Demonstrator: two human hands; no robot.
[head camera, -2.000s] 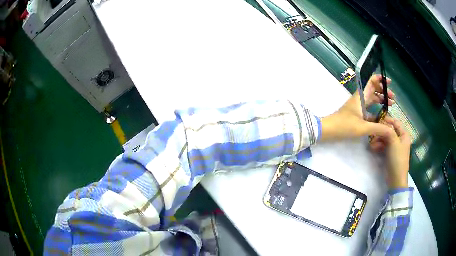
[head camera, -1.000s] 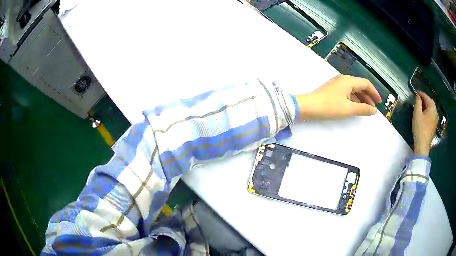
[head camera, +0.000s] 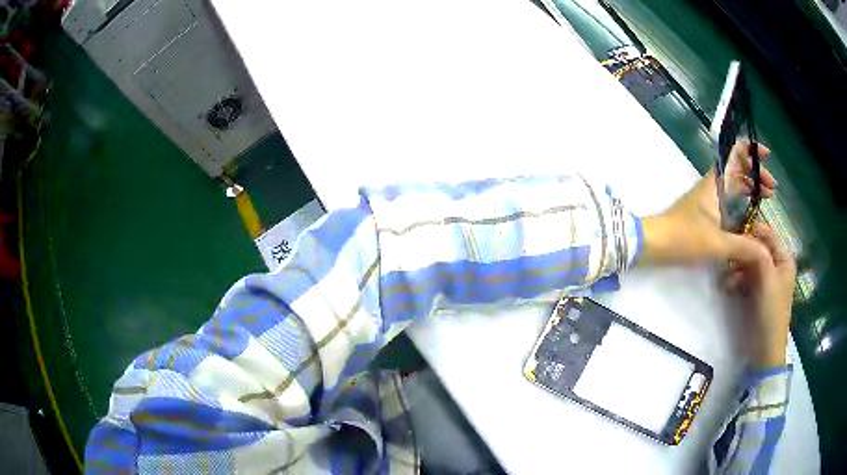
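A middle frame (head camera: 736, 139) is held up on edge at the right, its pale outer rim turned left. My left hand (head camera: 697, 223) holds it, with fingers showing behind its lower part. My right hand (head camera: 766, 269) is at its lower end, fingers touching it and close to my left hand. The fingertips overlap, and any small part between them is hidden. Another middle frame (head camera: 594, 357) lies flat on the white sheet (head camera: 483, 121) below my left forearm, its dark solid section to the left and gold-coloured patches at its right end.
Another frame (head camera: 648, 78) lies on the green belt (head camera: 683, 56) beyond the sheet, partly cut off by the view of the bench edge. A pale cabinet (head camera: 176, 83) with a round fan stands on the green floor at the left. A dark tray-like area is at the upper right.
My right hand has come back from the far side of the belt. My left hand, empty a second ago, now holds a raised frame with it. The view has shifted.
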